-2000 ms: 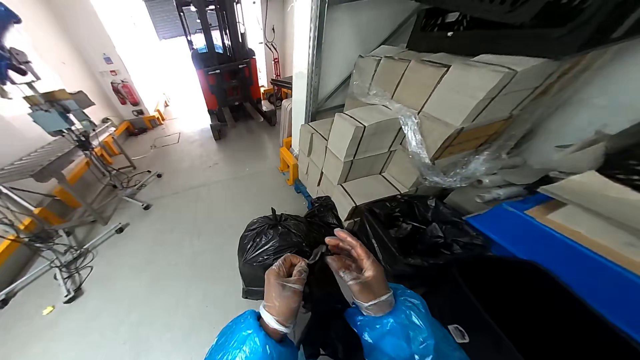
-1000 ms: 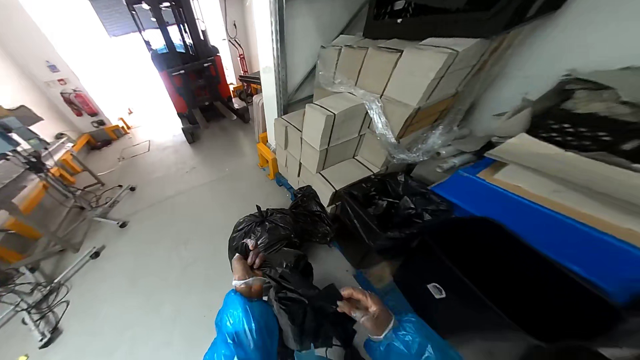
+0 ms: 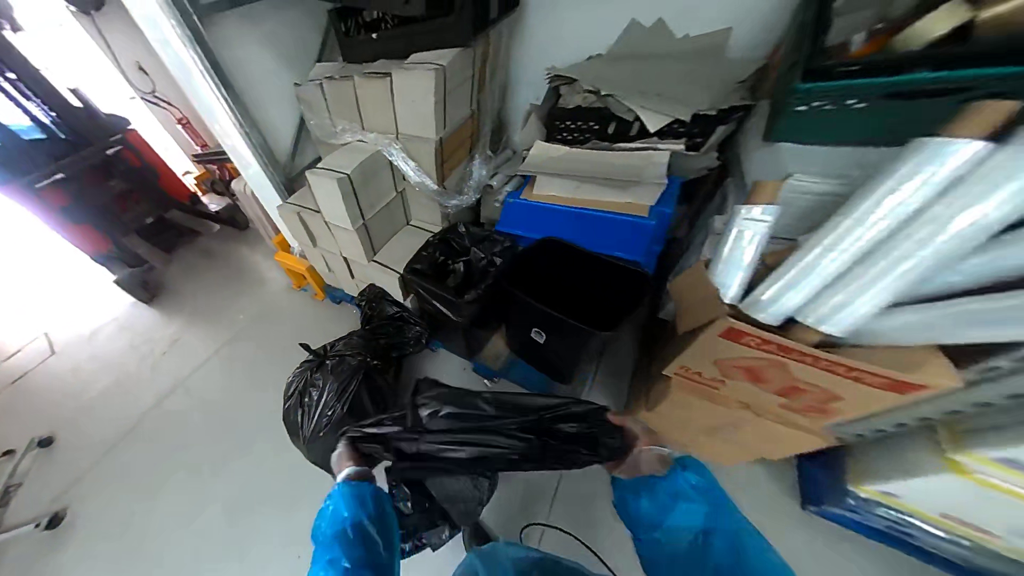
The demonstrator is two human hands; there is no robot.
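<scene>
Between my hands a black plastic bag (image 3: pixel 512 428) is stretched sideways. My left hand (image 3: pixel 350 458), in a clear glove and blue sleeve, grips its left end. Its right end is in my right hand (image 3: pixel 638 450), gloved the same way. A filled black bin bag (image 3: pixel 336 384) stands on the floor just beyond my left hand. More dark plastic (image 3: pixel 440 504) hangs or lies below the stretched bag; which of these it does I cannot tell. Farther ahead are a bin lined with a black bag (image 3: pixel 460 268) and an unlined black bin (image 3: pixel 540 352), side by side.
Stacked pale cartons (image 3: pixel 360 184) stand ahead, near a yellow guard (image 3: pixel 298 268). Behind the bins is a blue crate (image 3: pixel 588 228) topped with cardboard. To the right, a cardboard box (image 3: pixel 792 384) holds film rolls (image 3: pixel 868 228). A red forklift (image 3: pixel 80 176) stands at the left.
My hands were close together over the filled bag, then moved apart; the black plastic is now stretched wide between them. The view has swung to the right.
</scene>
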